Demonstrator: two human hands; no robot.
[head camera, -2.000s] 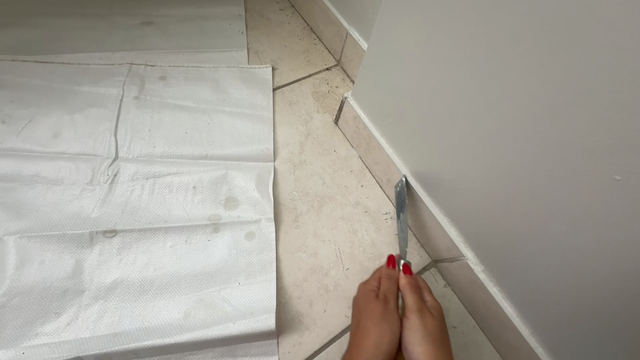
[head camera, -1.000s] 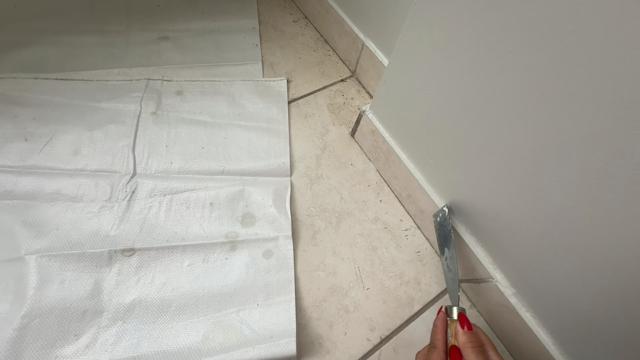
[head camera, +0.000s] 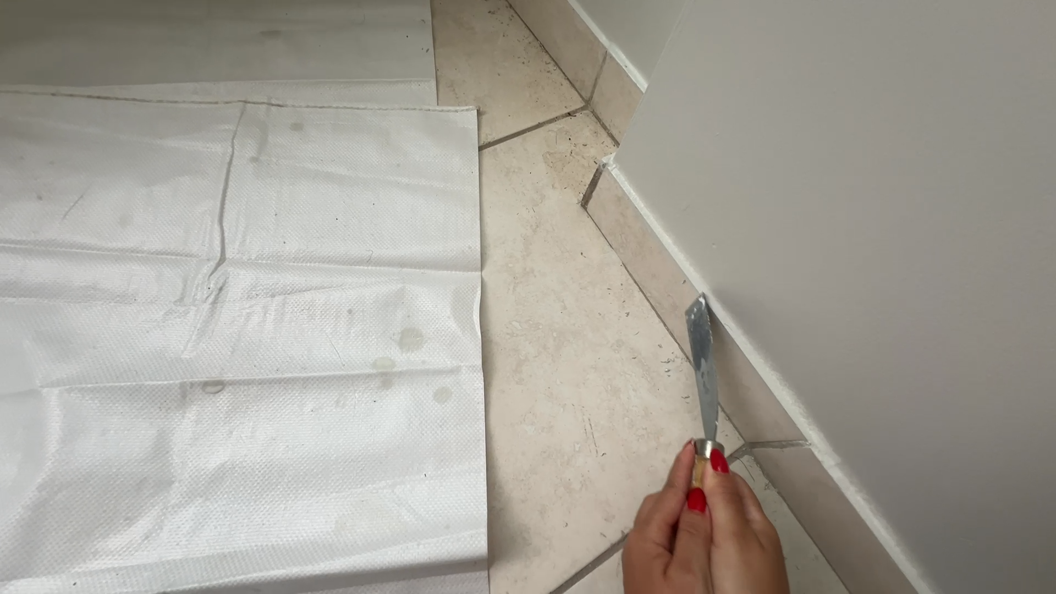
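Both hands are at the lower right, close together around the wooden handle of a metal putty knife (head camera: 704, 363). My left hand (head camera: 664, 536) grips the handle from the left side, and my right hand (head camera: 738, 528) grips it from the right, red nails showing near the metal ferrule. The blade points away from me, with its tip touching the white top edge of the tiled skirting (head camera: 652, 239), where it meets the painted wall (head camera: 874, 214). Whitish residue marks the blade. Most of the handle is hidden by the fingers.
A creased white woven plastic sheet (head camera: 330, 330) with several round stains covers the floor at the left, beside another sheet (head camera: 214, 41) at the top left. Beige floor tiles (head camera: 569, 330) with dark joints and small crumbs run between the sheet and the skirting. The wall has a corner ahead.
Between one second ago and now, the knife tip has moved forward along the skirting's top edge toward the wall corner, both hands following. The view has shifted slightly.
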